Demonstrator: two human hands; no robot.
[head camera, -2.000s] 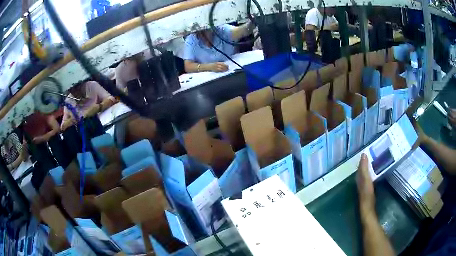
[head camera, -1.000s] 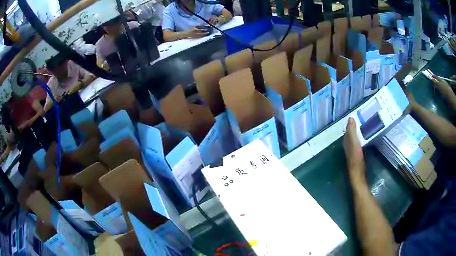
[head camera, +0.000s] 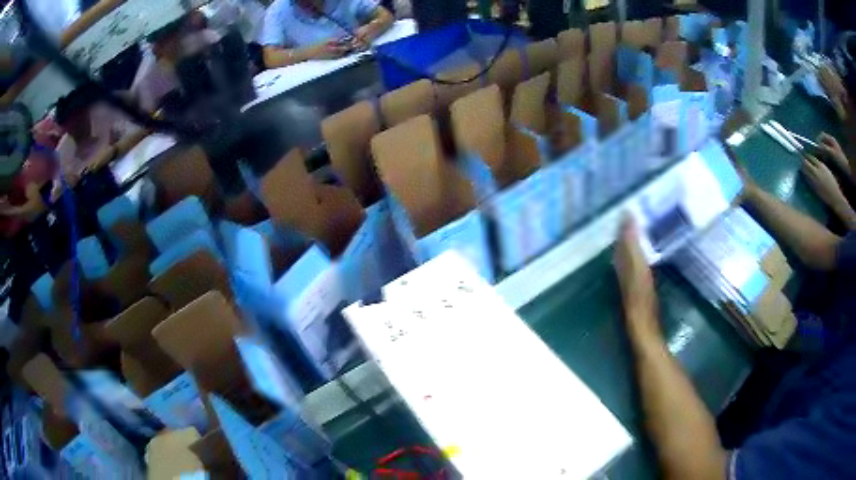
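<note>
My left hand (head camera: 633, 258) holds the left end of a light-blue and white carton (head camera: 678, 214) with a dark product picture. My right hand (head camera: 743, 182) is at the carton's right end, its fingers mostly hidden behind it. The carton is held tilted over a stack of flat cartons (head camera: 746, 267) with brown edges on the green bench. The picture is blurred here, so whether the carton is flat or opened cannot be told.
Open boxes with raised brown flaps (head camera: 408, 173) stand in rows beyond the pale rail (head camera: 563, 248). A white case (head camera: 488, 375) lies left of my arm, with red handles (head camera: 413, 461) beside it. People sit opposite; another person's hands (head camera: 826, 173) show at right.
The view has shifted, so the boxes and white case sit further left and the boxes higher. Both hands keep their places at the carton. The frame is more blurred.
</note>
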